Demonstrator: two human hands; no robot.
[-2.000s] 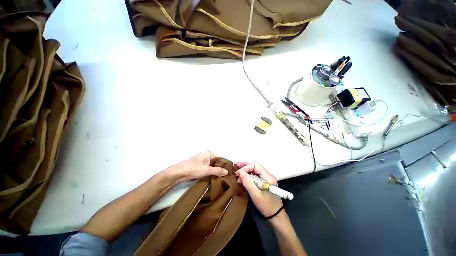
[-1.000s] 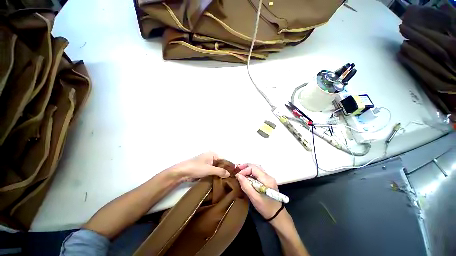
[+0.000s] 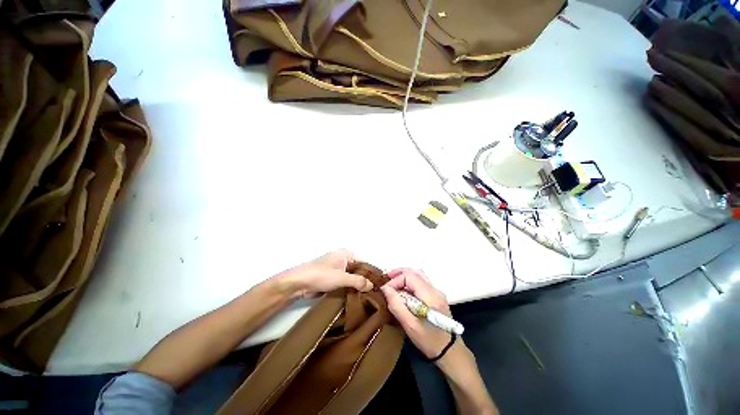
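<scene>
A brown bag body (image 3: 324, 340) with thin light seam lines hangs over the near table edge toward my lap. My left hand (image 3: 333, 274) pinches its folded top end, thumb on the near side. My right hand (image 3: 418, 304) holds a white pen-shaped tool (image 3: 442, 318), its white end pointing right and down toward my wrist. The fingertips meet the fabric beside my left thumb. The tip of the tool is hidden by my fingers and the fabric.
Brown bag stacks lie at left (image 3: 73, 186), far centre (image 3: 357, 85) and far right (image 3: 698, 97). A white pot (image 3: 515, 162) with pens, a yellow-and-black box (image 3: 578, 176), tangled cords and a yellow-and-dark pad (image 3: 433, 215) are on the white table (image 3: 243, 178). Grey surface (image 3: 568, 348) at right.
The view has shifted slightly, so the table items appear a little lower and further right than at first. The white tool's end sits slightly lower and further left. Both hands keep their hold.
</scene>
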